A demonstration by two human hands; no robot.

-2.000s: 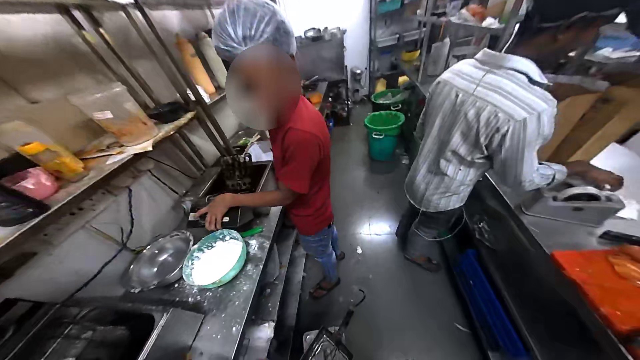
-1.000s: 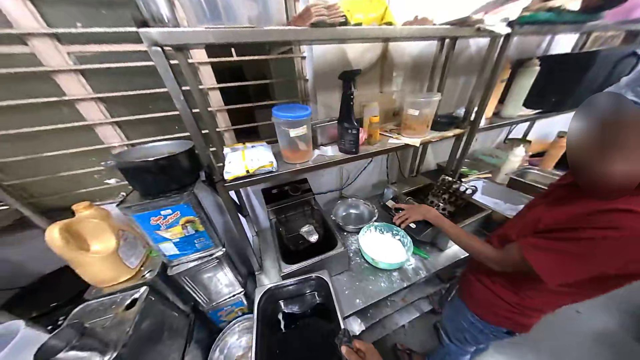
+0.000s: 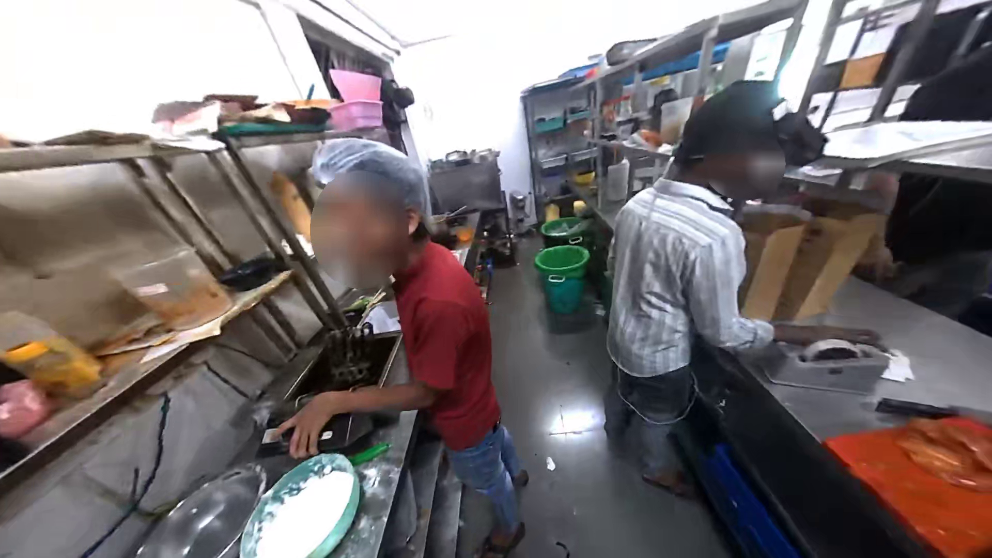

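Observation:
Neither of my hands shows in the head view now. Toward the lower left of the head view, a green bowl of white powder [image 3: 306, 511] stands on the steel counter [image 3: 380, 484], beside a metal bowl [image 3: 209, 515]. A green-handled utensil [image 3: 370, 453] lies just behind the powder bowl. A co-worker in a red shirt [image 3: 446, 333] rests a hand [image 3: 310, 425] on a dark appliance by a fryer basin [image 3: 349, 360].
Another co-worker in a striped shirt [image 3: 674, 279] stands at the right counter, by a tape dispenser [image 3: 833, 364] and brown paper bags [image 3: 802, 263]. Green bins [image 3: 562, 275] stand on the floor between the counters. A wall shelf [image 3: 155, 349] holds plastic containers at left.
The view has swung far to the right since one second ago, when part of a hand showed at the bottom edge; that hand is out of view now.

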